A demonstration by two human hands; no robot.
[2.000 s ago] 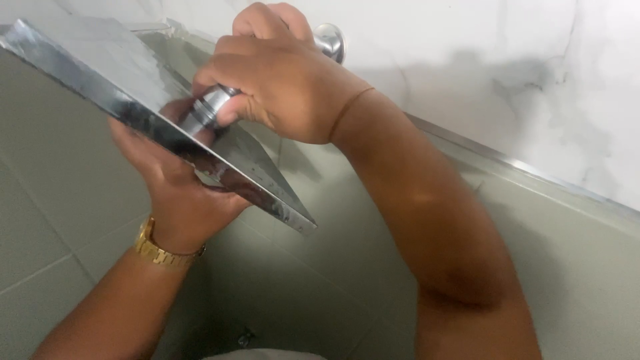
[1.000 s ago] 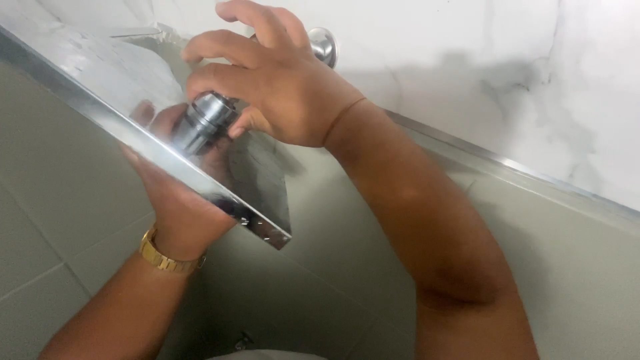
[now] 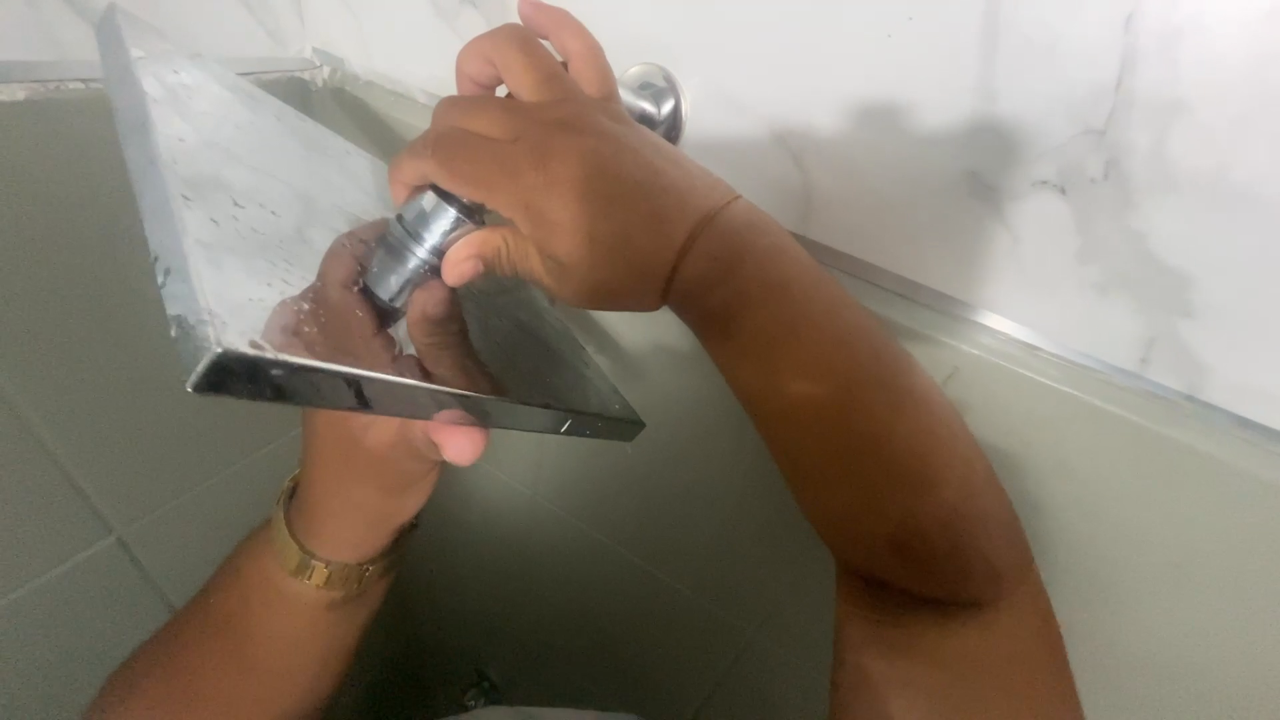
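Observation:
A square, polished metal shower head (image 3: 270, 190) is tilted in front of me, with water drops on its mirror-like face. My left hand (image 3: 370, 450), with a gold-coloured watch at the wrist, grips it from beneath; most of those fingers are hidden behind the plate. A chrome swivel connector (image 3: 420, 240) stands out from the plate's middle. My right hand (image 3: 560, 170) has its thumb and index finger around this connector, with other fingers raised. Behind that hand, a chrome pipe end with a round wall flange (image 3: 655, 100) shows partly.
A white marble-patterned wall (image 3: 1000, 150) rises at the back and right. A metal trim strip (image 3: 985, 318) runs along its lower edge, above grey-green tiles (image 3: 620, 560). A small metal fitting (image 3: 482, 690), too dim to name, shows at the bottom.
The shower head has turned in my left hand, and its near edge now lies more level. My right thumb and index finger have closed around the connector, from which they stood more apart one second ago.

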